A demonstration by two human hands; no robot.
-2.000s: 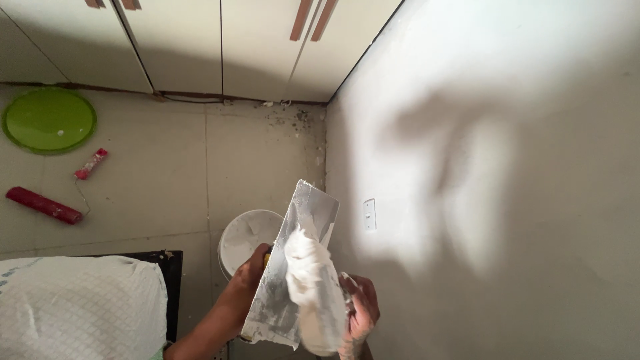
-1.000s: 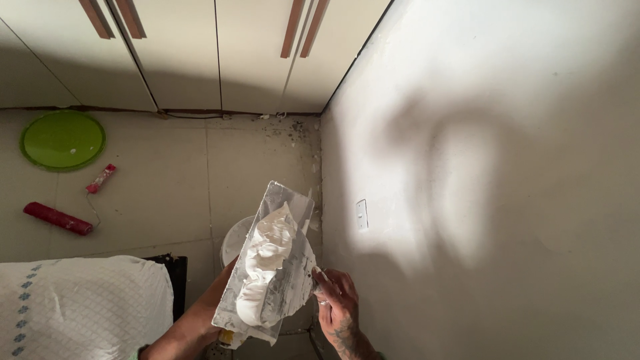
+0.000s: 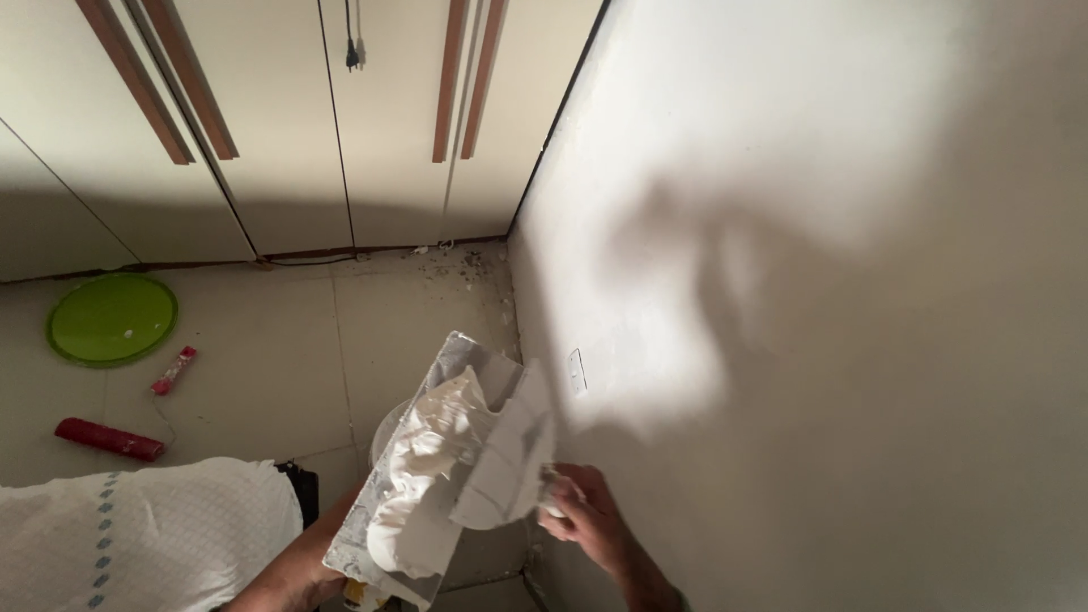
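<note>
My left hand (image 3: 319, 574), largely hidden beneath it, holds a steel plastering trowel (image 3: 357, 531) flat side up; a yellow bit of its handle shows below. A thick ridge of white putty (image 3: 425, 467) lies along the trowel's face. In my right hand (image 3: 574, 510) is the handle of a wide putty knife (image 3: 510, 455), whose smeared blade overlaps the trowel's right edge, beside the putty. A pale bucket (image 3: 387, 429) stands on the floor, mostly hidden behind the trowel.
A painted wall (image 3: 850, 425) with a wall plate (image 3: 577, 371) rises on the right. Ahead are cabinet doors (image 3: 280, 127) and a hanging plug (image 3: 352, 55). A green lid (image 3: 115, 319) and red paint roller (image 3: 110, 439) lie on the tiled floor, left of me. White patterned cloth (image 3: 170, 535) covers something nearer.
The putty knife's blade, blurred and lower beside the trowel a second ago, now overlaps the trowel's upper right part. Both hands still hold their tools. The view has shifted somewhat.
</note>
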